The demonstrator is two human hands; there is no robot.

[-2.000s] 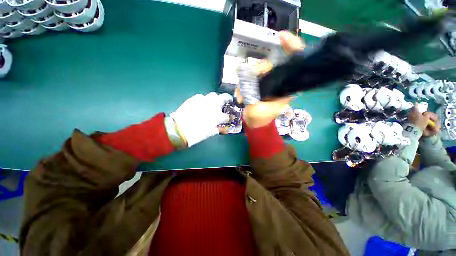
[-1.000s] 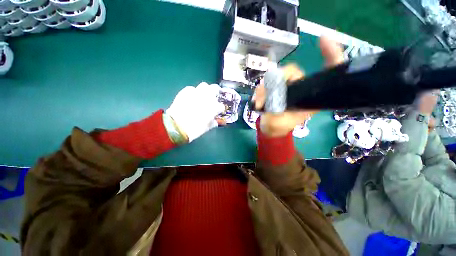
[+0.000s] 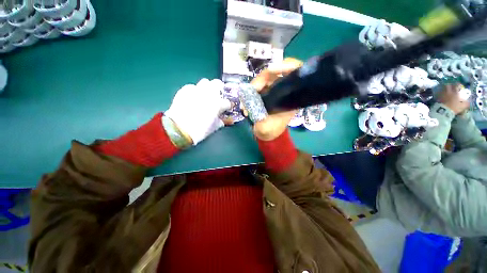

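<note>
My left hand (image 3: 197, 111), in a white glove, holds a white plastic housing (image 3: 233, 101) with shiny inner parts, low over the green bench. My bare right hand (image 3: 273, 101) grips the black electric screwdriver (image 3: 326, 80) near its silver-grey wrap. The screwdriver's wrapped end is at the housing; the bit tip is hidden. The grey screw feeder (image 3: 261, 26) stands just beyond my hands, its pickup block (image 3: 258, 50) facing me. More white housing pieces (image 3: 311, 116) lie right of my right hand, partly covered by it.
Stacked white shells (image 3: 50, 16) stand at the far left. Rows of white subassemblies with dark shiny undersides (image 3: 392, 120) lie at the right on the bench (image 3: 133, 58). Another worker's hand (image 3: 454, 98) and grey sleeves are at the right. A blue bin (image 3: 427, 250) is on the floor.
My right hand has brought the screwdriver back from the right and onto the housing in my left hand. The whole view has shifted slightly.
</note>
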